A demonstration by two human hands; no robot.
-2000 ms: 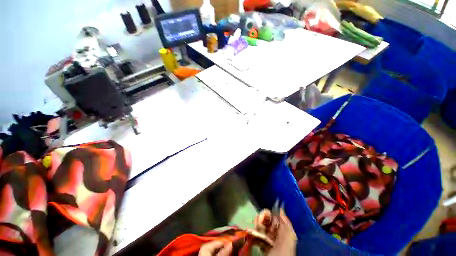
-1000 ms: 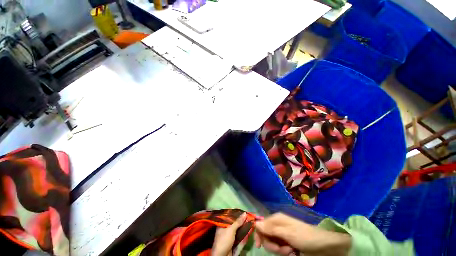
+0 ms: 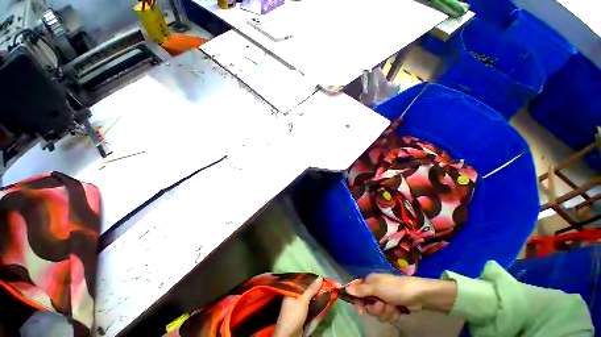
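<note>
A printed garment piece (image 3: pixel 263 304) with orange edging lies over my lap at the bottom centre. My left hand (image 3: pixel 300 312) pinches it near its narrow end, cut off by the lower edge. My right hand (image 3: pixel 385 296) is closed around dark thread snips (image 3: pixel 399 308), mostly hidden in the palm, with the tip touching the cloth's narrow end. A yellow-green sticker (image 3: pixel 176 322) shows at the cloth's left side.
More printed cloth (image 3: pixel 49 243) lies on the white table (image 3: pixel 198 217) at left, beside a dark machine head (image 3: pixel 39 99). A blue bin (image 3: pixel 504 197) at right holds printed pieces (image 3: pixel 422 191). Other blue bins and a wooden frame (image 3: pixel 570 187) stand beyond.
Since two seconds ago the view has turned down and right. My right hand has come to the cloth's end from the side, and its green sleeve now shows. My left hand still pinches the cloth.
</note>
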